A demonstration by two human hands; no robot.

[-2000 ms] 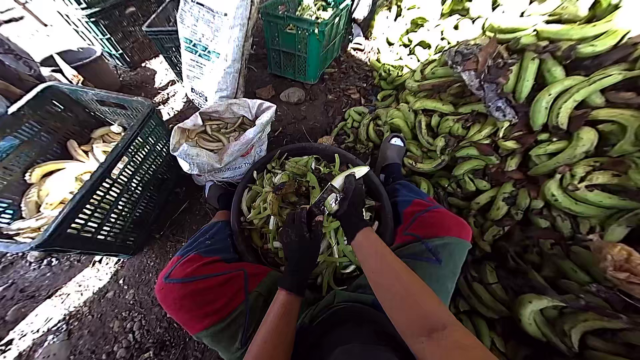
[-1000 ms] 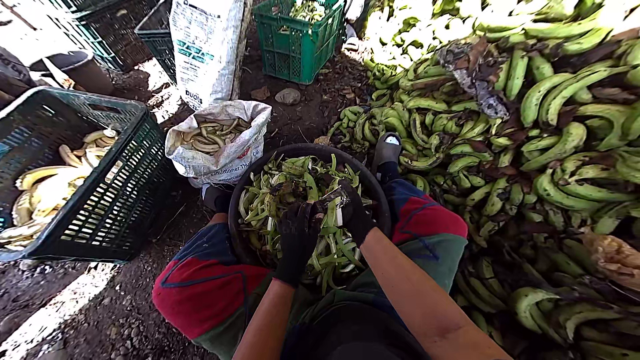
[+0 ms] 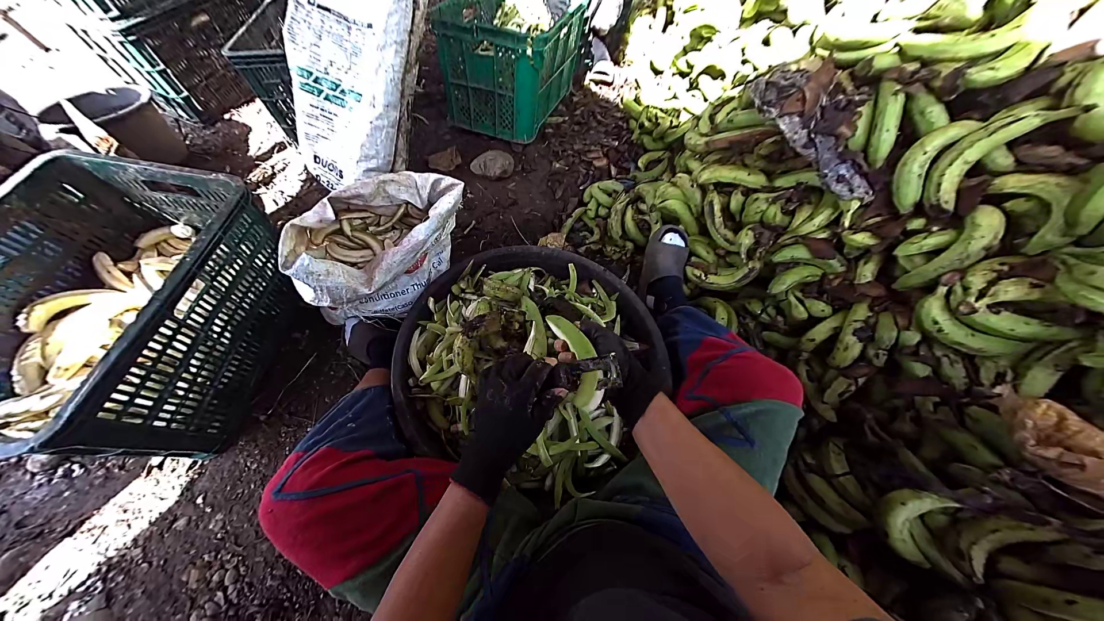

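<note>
Both hands wear dark gloves and meet over a round black tub [image 3: 653, 332] heaped with green peel strips [image 3: 457, 345]. My left hand [image 3: 509, 414] grips a dark-framed peeling tool [image 3: 588, 369], which lies across a green plantain [image 3: 573, 338]. From the other side, my right hand [image 3: 623, 371] holds that plantain, with bare fingertips showing beside it. The plantain's lower end is partly covered by the tool and the fingers. The tool's handle is mostly hidden in my left glove.
Green plantains [image 3: 957, 319] are piled at the right. At the left, a dark green crate [image 3: 181, 345] holds pale peeled plantains [image 3: 78, 336]. A white sack [image 3: 379, 289] of small bananas stands beyond the tub, near a green crate [image 3: 509, 86] and a stone [image 3: 492, 164].
Two seconds ago a pale plantain stuck out toward the upper right from my right hand. A green plantain now shows between my hands, tilted toward the upper left.
</note>
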